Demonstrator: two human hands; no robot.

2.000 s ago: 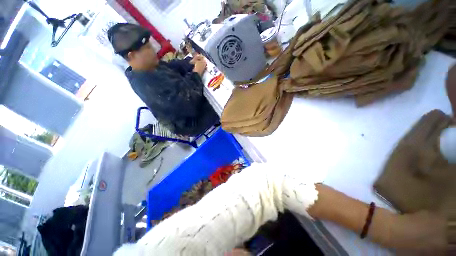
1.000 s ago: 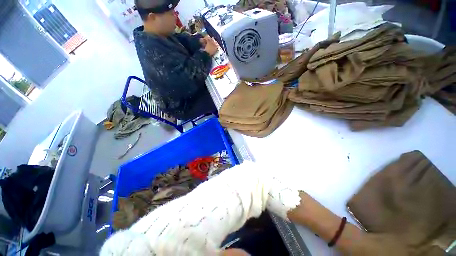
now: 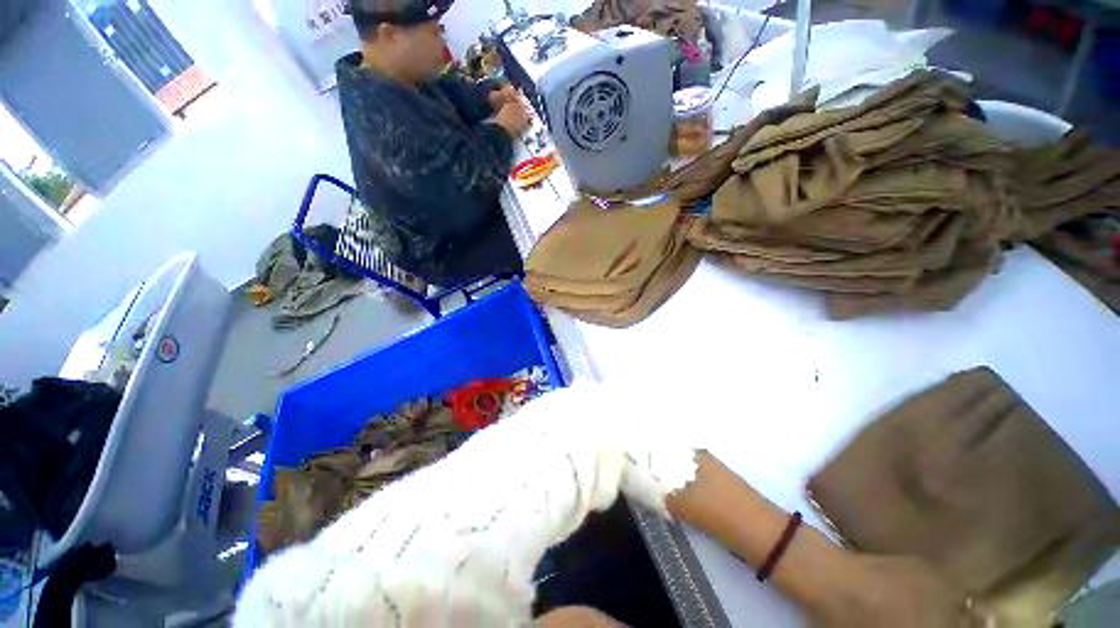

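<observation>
A brown pocket piece lies flat on the white table at the lower right. My left arm, in a white knitted sleeve with a dark red bracelet, reaches across from the lower left. My left hand is at the piece's near edge, blurred and partly cut off by the bottom of the picture; its fingers cannot be made out. Pale, shiny shapes beside it are unclear. A patch of skin shows at the bottom centre, but I cannot tell what it belongs to. My right hand cannot be identified.
A neat stack of brown pieces and a larger loose heap lie across the table. A blue crate stands beside the table edge. A coworker sits by a second machine. A grey-white machine stands left.
The camera view has turned and shifted, showing more of the crate and the pocket piece. The piece appears flatter and further left in the picture, with my left hand still at it.
</observation>
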